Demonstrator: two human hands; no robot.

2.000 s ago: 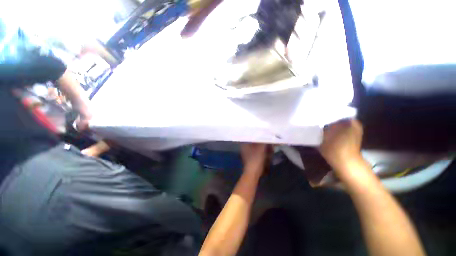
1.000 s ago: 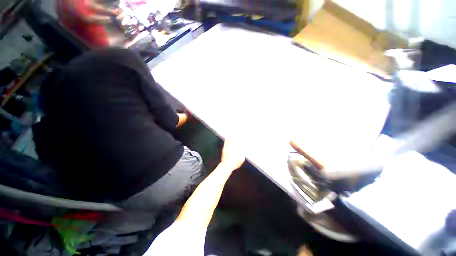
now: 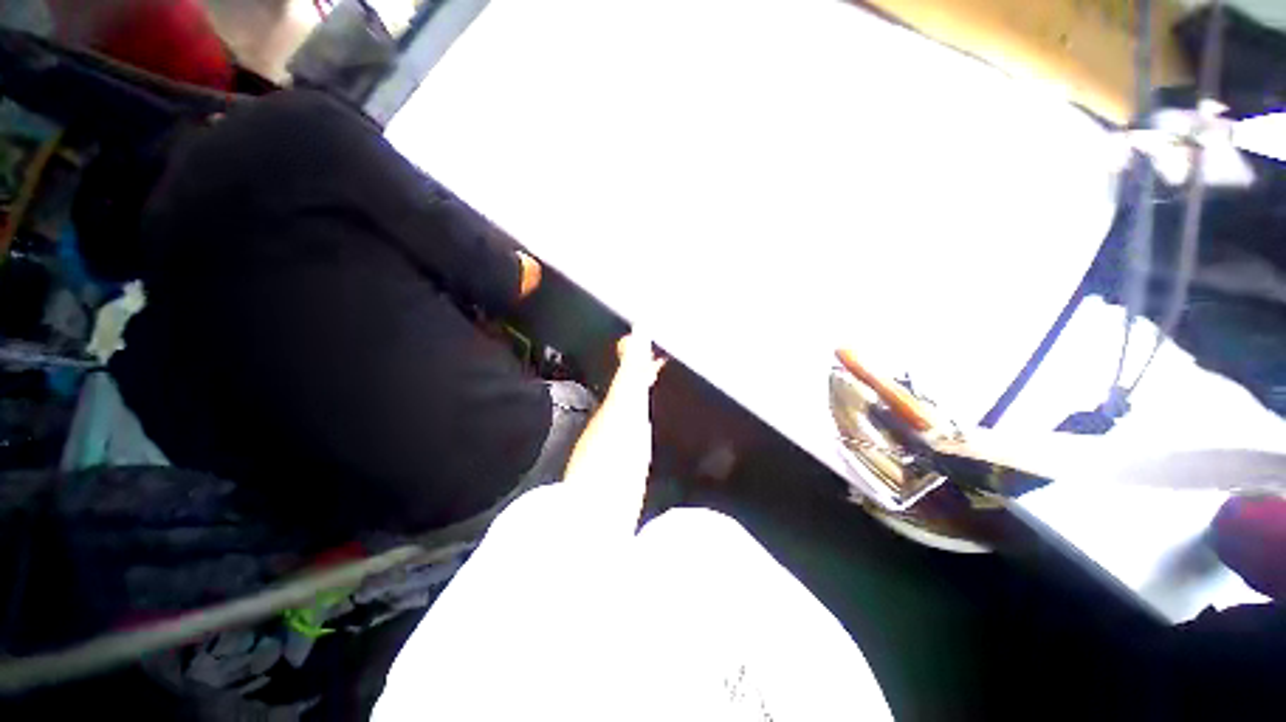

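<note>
My left hand (image 3: 635, 356) is at the near edge of the white-covered pressing table (image 3: 733, 198). Glare and small size hide whether its fingers grip the cover. My right hand is not in view. A silver iron with a brown-orange handle (image 3: 886, 391) rests at the table's near edge, right of my left hand. A round pale-rimmed piece (image 3: 924, 529) shows partly beneath it. The cover is glaring white, and its surface detail is washed out.
A person in black (image 3: 325, 310) bends at the left, with a hand (image 3: 529, 275) by the table edge. Tan cardboard (image 3: 1044, 50) lies at the back edge. Another white surface (image 3: 1185, 409) is at the right. Thin cables hang there. A red rounded thing (image 3: 1252, 543) is at the right rim.
The view has shifted from the table's corner, where both my hands were, to its long edge. The right hand has left view. The person at the left is bent lower than one second ago.
</note>
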